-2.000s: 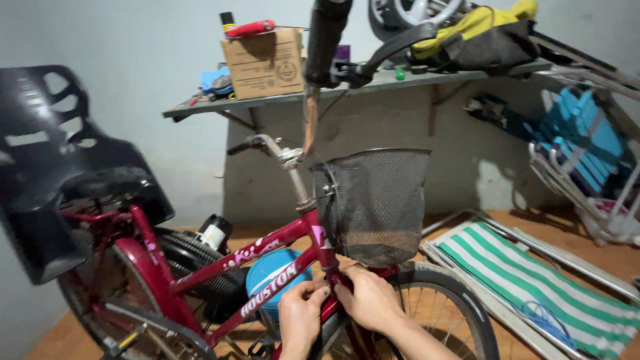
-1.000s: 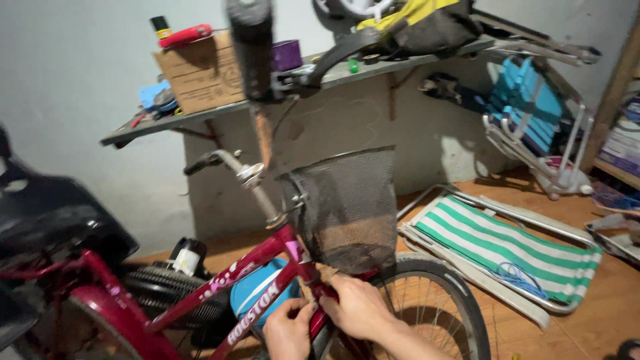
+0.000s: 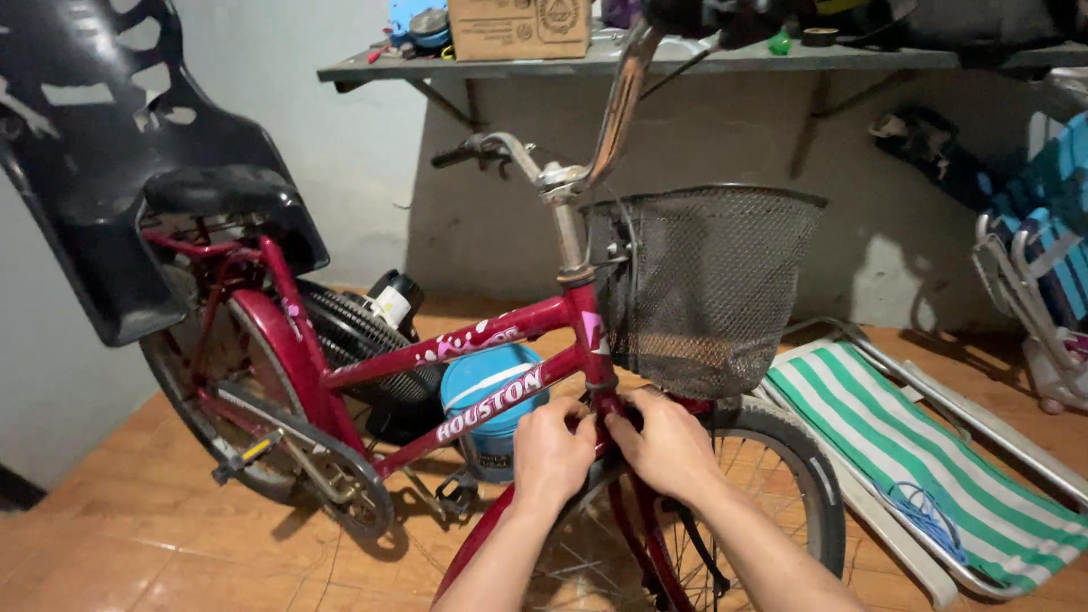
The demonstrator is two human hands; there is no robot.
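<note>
A red Houston bicycle (image 3: 493, 408) stands with its front wheel (image 3: 820, 476) toward the right. Both hands are at the fork crown, just under the head tube (image 3: 592, 340). My left hand (image 3: 554, 450) is on the near side with its fingers curled; whether a small part lies between them is hidden. My right hand (image 3: 667, 438) touches the fork crown with thumb and fingers, under the black mesh basket (image 3: 714, 280). The rusty handlebar (image 3: 625, 102) rises above. A brake arm or cable end at the crown is mostly covered by the fingers.
Behind the frame are a blue bucket (image 3: 489, 382) and a black fan (image 3: 357, 340). A child seat (image 3: 76, 170) is on the rear. A striped folding chair (image 3: 918, 459) lies at right. A wall shelf (image 3: 527, 68) holds a cardboard box (image 3: 518, 30).
Both hands stay at the fork crown, with only small shifts of the fingers. The view has swung and moved nearer to the bicycle.
</note>
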